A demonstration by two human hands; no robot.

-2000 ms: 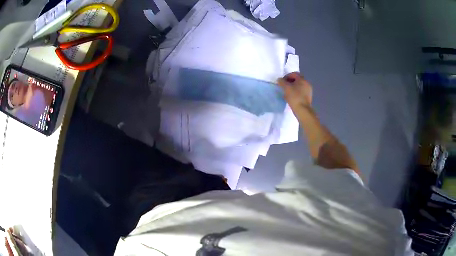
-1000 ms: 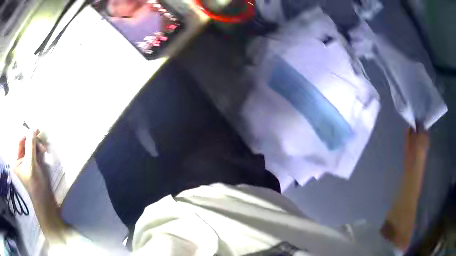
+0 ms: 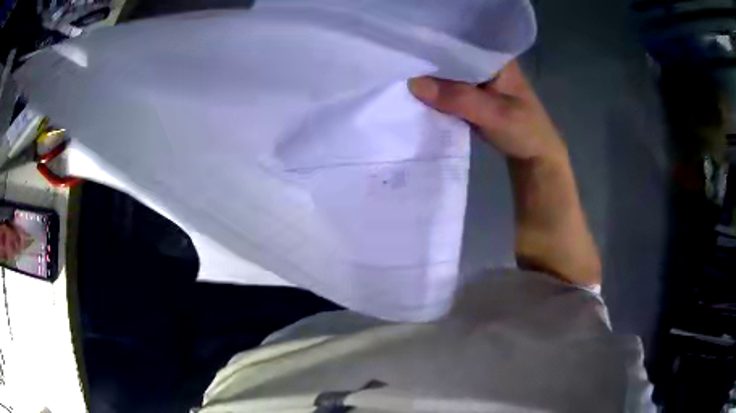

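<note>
My right hand point(image 3: 492, 105) grips a large white paper or pattern sheet point(image 3: 242, 105) near its right edge, thumb on top. The sheet is lifted and curled, with faint printed lines and a small mark. It spans the upper left and middle of the view and covers what lies beneath it. My left hand is not in view.
At the left, the white table point(image 3: 36, 339) bears a smartphone point(image 3: 32, 240) and scissors point(image 3: 58, 165) with red and yellow handles, partly covered by the sheet. Dark cloth point(image 3: 137, 323) lies between table and lap. Grey floor point(image 3: 605, 105) shows at the right.
My right hand has come back from the far right and now holds up a large white sheet. My left hand, on the table a second ago, has left the view. The pale stack is hidden.
</note>
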